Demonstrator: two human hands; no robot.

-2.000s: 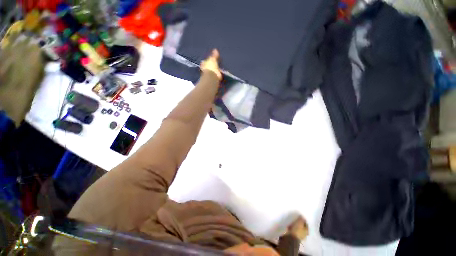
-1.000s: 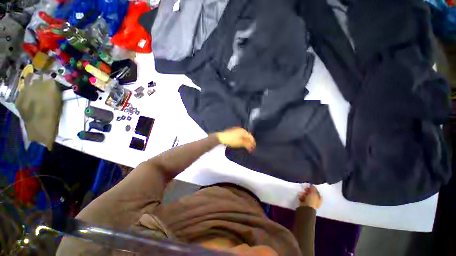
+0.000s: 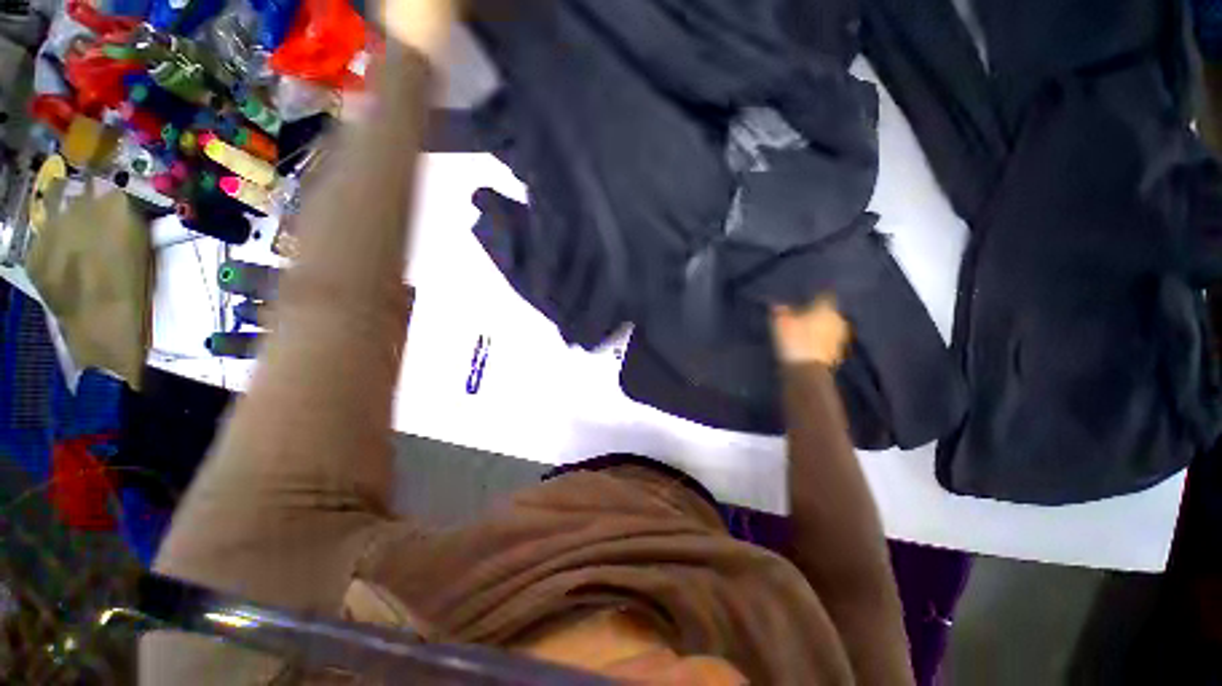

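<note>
A dark charcoal jacket (image 3: 590,201) lies rumpled on the white table in front of me, with small patches of lighter grey lining showing. My left hand (image 3: 421,20) is stretched far forward at the top edge, blurred and partly cut off, by the jacket's far left side; its grip cannot be told. My right hand (image 3: 812,332) is over the lower right part of the jacket, blurred, its fingers bent at the cloth; whether it pinches the cloth cannot be told. Slim dark thread snips (image 3: 477,365) lie on the table left of the jacket.
Another dark garment (image 3: 1072,295) lies on the right. Dark thread cones (image 3: 247,279) and coloured spools (image 3: 231,168) are at left, partly behind my left arm. Khaki cloth (image 3: 91,268) drapes over the left corner. Red plastic bags (image 3: 319,43) lie far left. A purple bin (image 3: 938,590) is under the table.
My left hand has moved from the jacket's near part to its far left. My right hand has moved from the table's front edge up onto the jacket. The jacket, flat and farther off at first, lies nearer and rumpled.
</note>
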